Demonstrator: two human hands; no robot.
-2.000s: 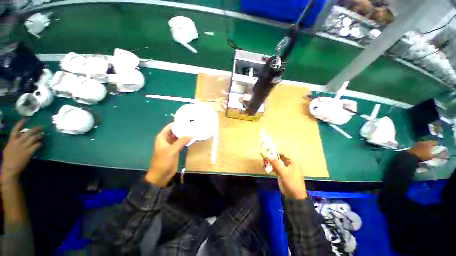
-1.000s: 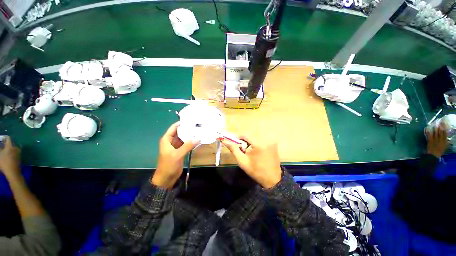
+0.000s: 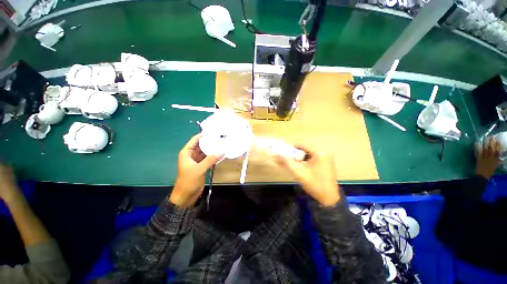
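Observation:
My left hand holds a round white base cover by its lower left edge, flat side up, above the bench edge and mat. Two thin white antennas stick out of it, one to the upper left, one downward. A thin black cable hangs below it. My right hand is closed on a small white tube-like item, blurred, its tip to the right of the cover. Whether the tip touches the cover cannot be told.
A black electric screwdriver hangs before the screw feeder on the tan mat. White housings group on the left; joined units lie right. A blue bin holds white parts. Other people's arms show at both sides.
My right hand brought the white item from the mat's right to the cover's lower right edge, then moved back slightly right. My left hand keeps holding the cover, which has shifted slightly right.

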